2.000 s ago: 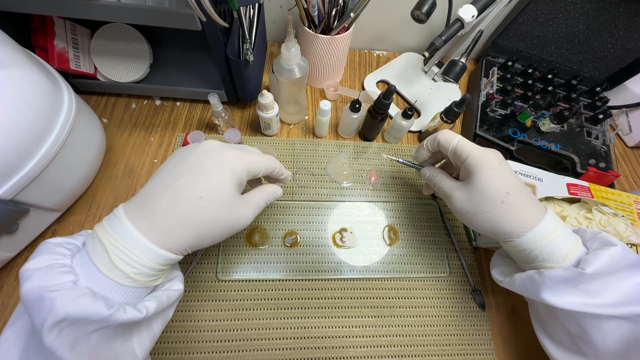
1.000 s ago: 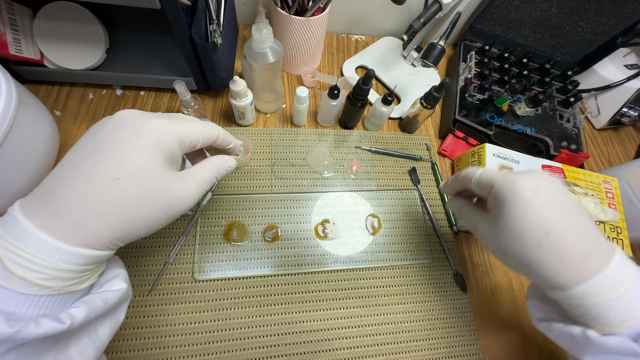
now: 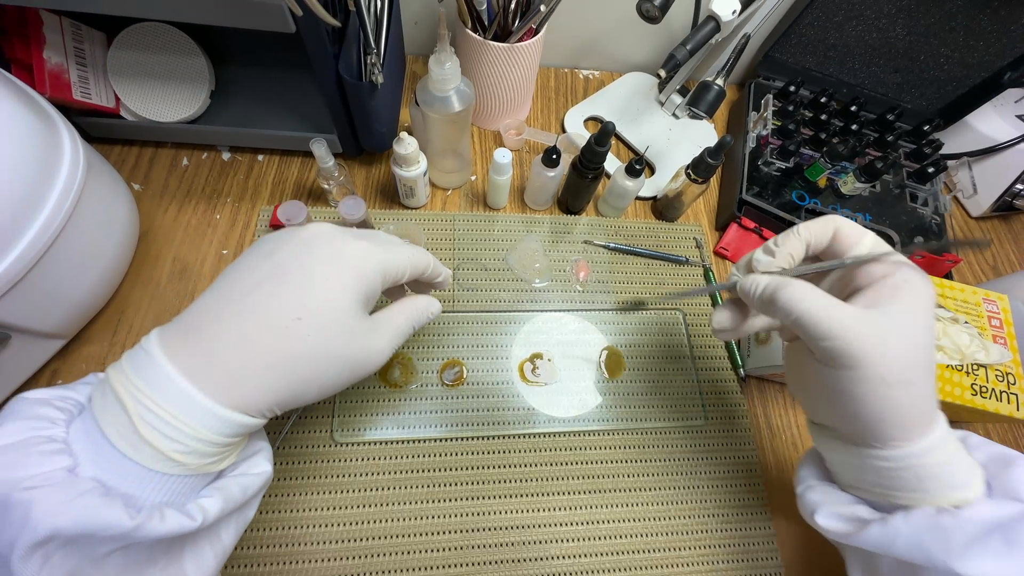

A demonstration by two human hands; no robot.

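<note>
My right hand [image 3: 832, 304], in a white latex glove, pinches a thin metal dental instrument [image 3: 824, 266], its blurred tip pointing left over the mat. Below and left of that tip lies a glass slab [image 3: 512, 428] bearing several yellow-brown dabs, among them one with whitish material [image 3: 538, 369] and a plain round one [image 3: 612, 362]. My gloved left hand [image 3: 312, 312] hovers over the slab's upper left corner, thumb and fingers apart, nothing seen between them. Behind the slab, a clear gel blob [image 3: 529, 260] and a pink dab [image 3: 581, 273] sit on a second clear plate.
A blue-grey instrument [image 3: 644, 253] and a green-handled one [image 3: 720, 312] lie on the woven mat [image 3: 496, 504]. Dropper bottles [image 3: 588, 172] stand behind it, beside a pink cup [image 3: 502, 72]. At right are a yellow glove box [image 3: 976, 352] and a black case of small bottles [image 3: 848, 160].
The black-tipped instrument seen lying at the slab's right side a second ago is gone from there, and my right hand now holds an instrument. My left hand has moved right, over the slab's corner.
</note>
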